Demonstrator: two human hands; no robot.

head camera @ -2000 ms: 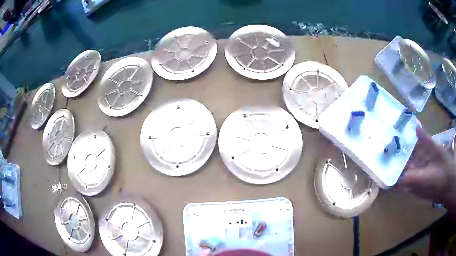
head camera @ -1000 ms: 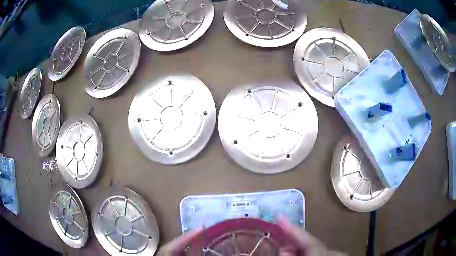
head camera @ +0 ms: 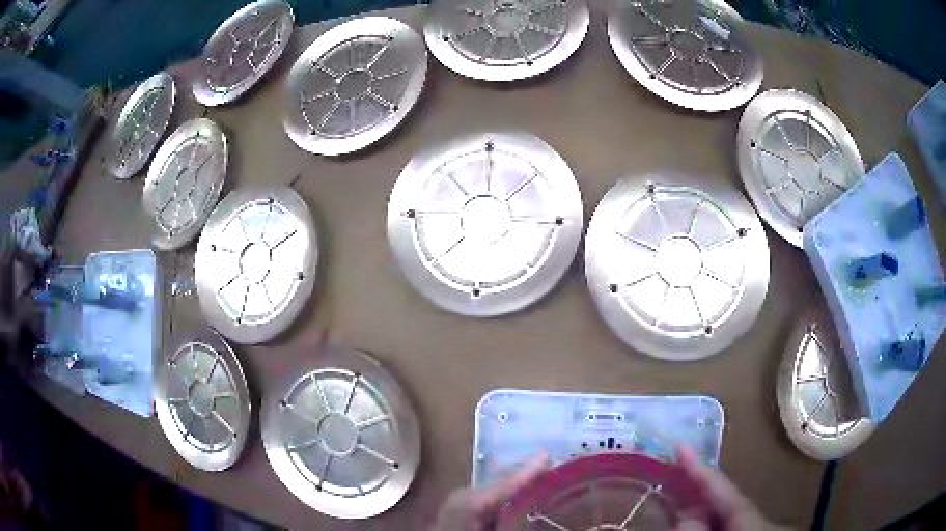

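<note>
A round ribbed disc with a reddish rim (head camera: pixel 607 493) is held at the bottom edge, cut off by the frame. My left hand (head camera: pixel 493 498) grips its left side and my right hand (head camera: pixel 716 498) its right side; both are blurred and partly out of the picture. Behind and under the disc, a pale blue square base plate (head camera: pixel 493 415) lies flat on the bench. It has small dark marks near its middle, and the disc hides its front part.
Many ribbed discs (head camera: pixel 485 223) lie over the brown bench (head camera: pixel 539 358). A square base with posts (head camera: pixel 882 290) overlaps discs at right. More bases with posts (head camera: pixel 122 332) stand at the left edge. A dark green conveyor belt (head camera: pixel 353 8) runs behind.
Since two seconds ago, the right hand has left the posted base at right, and both hands now hold the red-rimmed disc. The view has turned left, so bench items appear further right.
</note>
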